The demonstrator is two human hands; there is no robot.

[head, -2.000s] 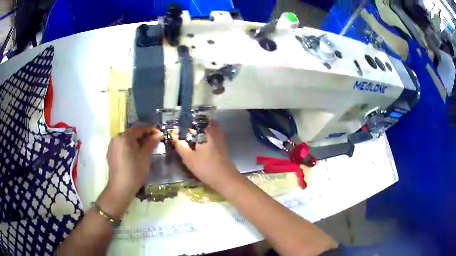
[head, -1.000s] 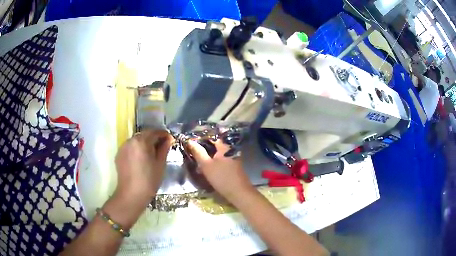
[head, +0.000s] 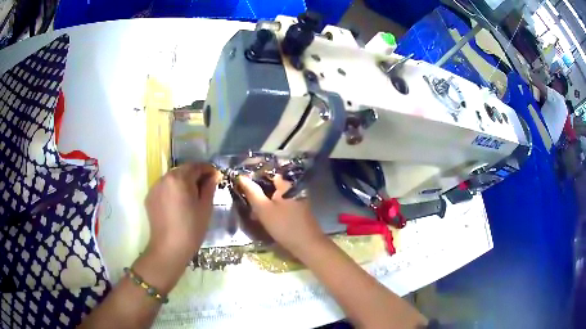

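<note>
The white sewing machine [head: 411, 109] with a grey left end stands across the table. My left hand [head: 182, 205] is at the needle area under the grey end, its thumb and fingertips pinched together. My right hand [head: 276, 209] is just to the right, its fingertips close to the left ones beside the shiny metal parts. Any thread between the fingertips is too fine to see. The needle and presser foot cannot be told apart there. The patterned navy and cream fabric [head: 48, 212] with orange-red trim [head: 78, 156] lies at the far left, untouched.
Dark-handled scissors [head: 360, 183] with a red fabric strip [head: 369, 225] lie under the machine arm. Yellow tape [head: 158, 128] and a grey metal bed [head: 221, 225] surround the work spot. Blue bins stand behind and at the right. A person is partly visible at the upper right.
The view has swung since two seconds ago, so the machine's grey end looks nearer and more side-on. Both hands stay at the needle area; their fingertips moved only slightly.
</note>
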